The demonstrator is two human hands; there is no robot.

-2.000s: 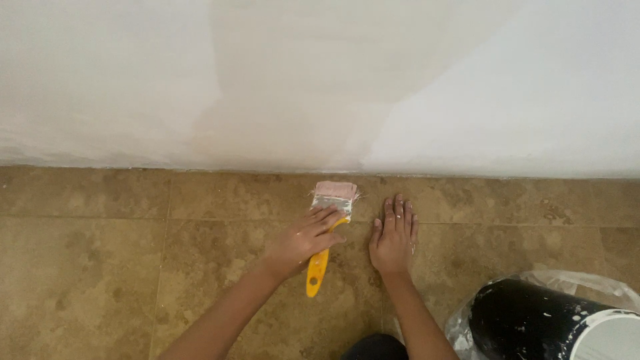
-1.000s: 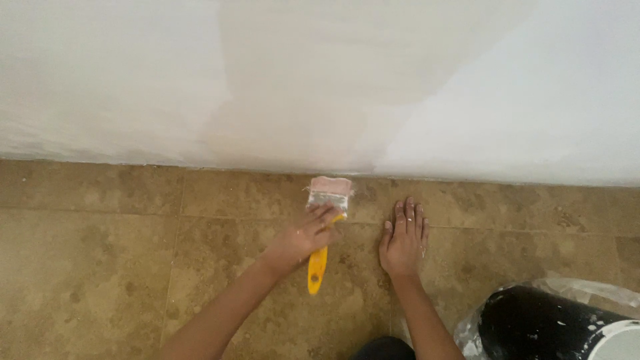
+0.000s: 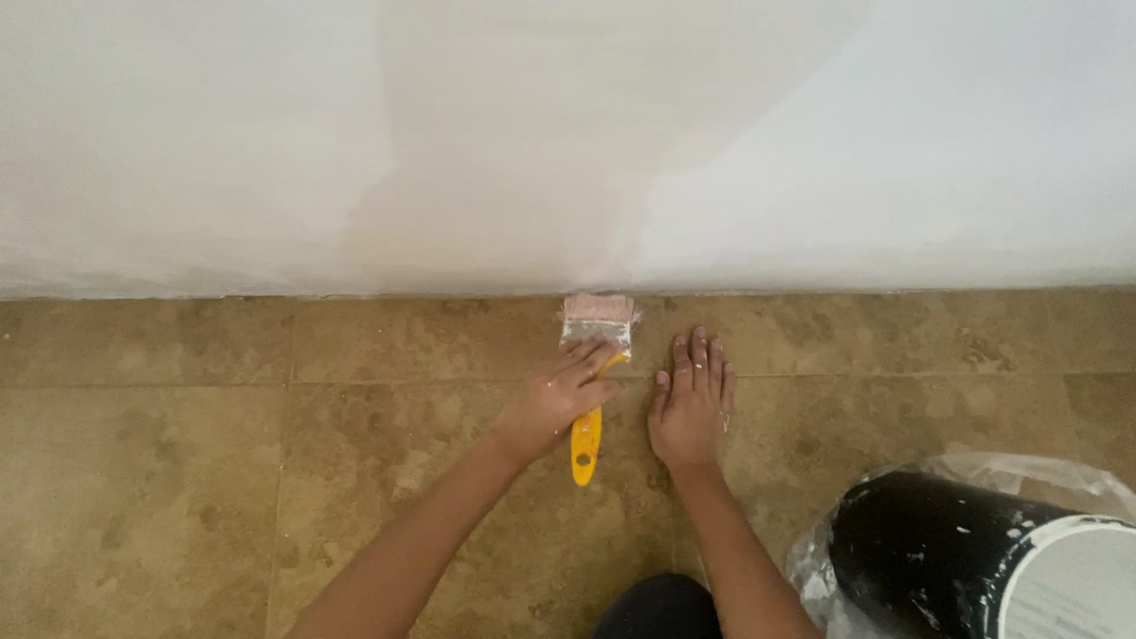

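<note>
My left hand (image 3: 559,397) is closed around a paintbrush (image 3: 586,444) with a yellow handle, a paint-smeared metal ferrule and pale pinkish bristles. The bristle tips point at the foot of the wall (image 3: 515,177), where it meets the floor. A darker, damp-looking patch covers the middle of the pale wall, with whiter areas on both sides. To the right of the brush, my right hand (image 3: 694,404) rests palm down on the brown floor tiles (image 3: 426,426), holding nothing. White flecks of paint show on its fingers.
A black bucket (image 3: 932,541) with a pale round top and white paint spots stands at the lower right, on crumpled clear plastic sheeting (image 3: 1038,470). My knee (image 3: 661,608), in dark cloth, shows at the bottom edge.
</note>
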